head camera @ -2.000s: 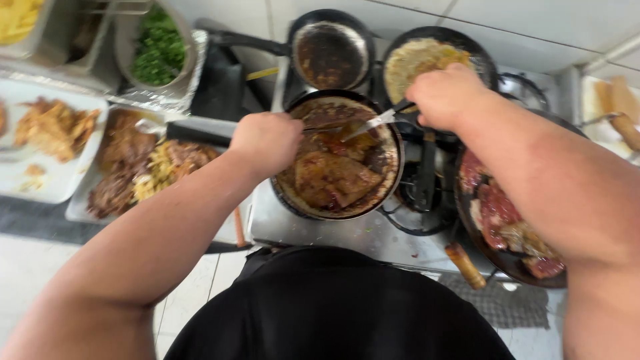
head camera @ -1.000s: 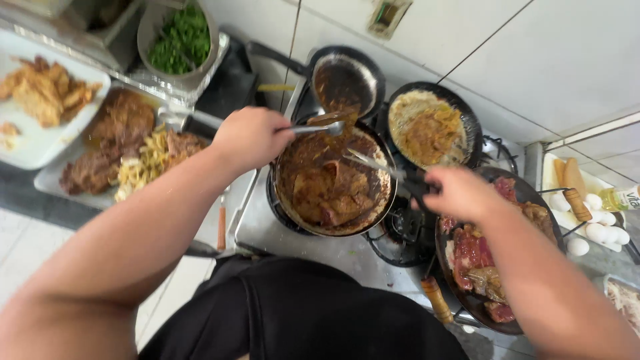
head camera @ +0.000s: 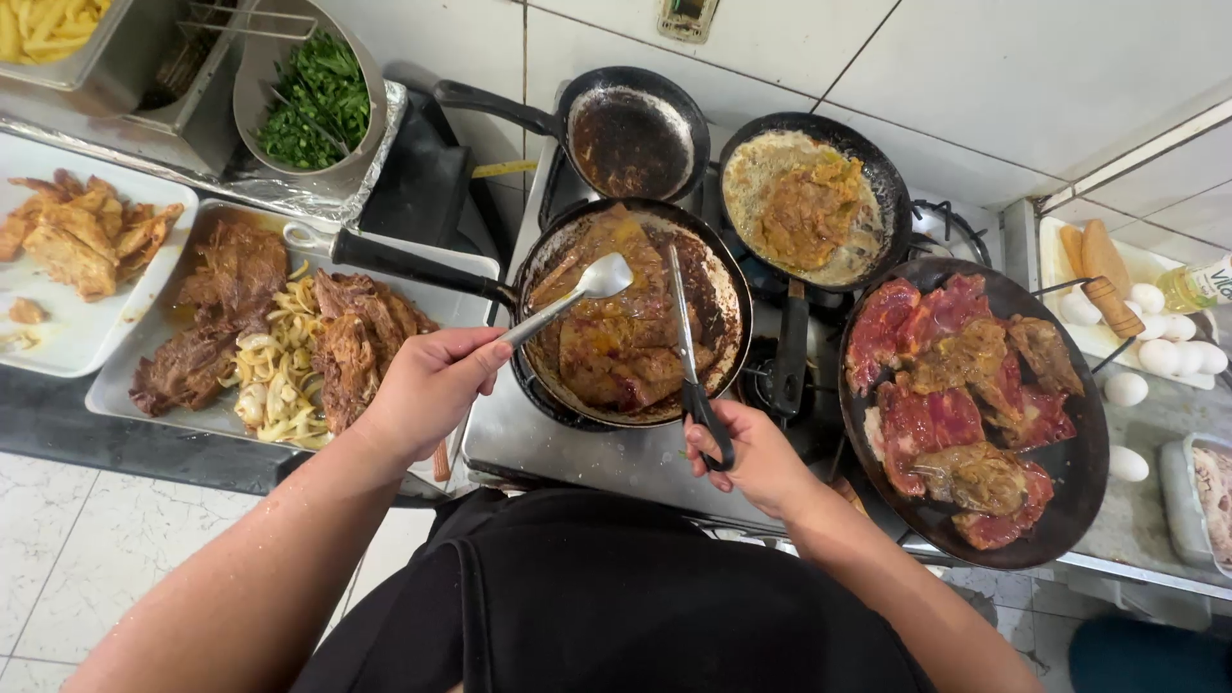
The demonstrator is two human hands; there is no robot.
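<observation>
My left hand is closed on the handle of a metal spoon, whose bowl is over the middle frying pan. Black-handled scissors are in my right hand, blades nearly together and pointing up over the pan's right part. Browned meat with glossy juices lies in this pan. Behind it sits a dark frying pan with only residue in it. A third frying pan, behind and right, holds a browned piece in bubbling fat. The wide pan at the right holds red and browned meat slices.
Left of the stove are a metal tray with meat and onions, a white tray with cooked pieces, and a bowl of chopped greens. Eggs lie at the right, beside a wooden-handled tool and a bottle.
The scissors were over the meat with blades apart a second ago; their blades are now nearly together. The spoon was then by the pan's back edge and is now nearer its middle.
</observation>
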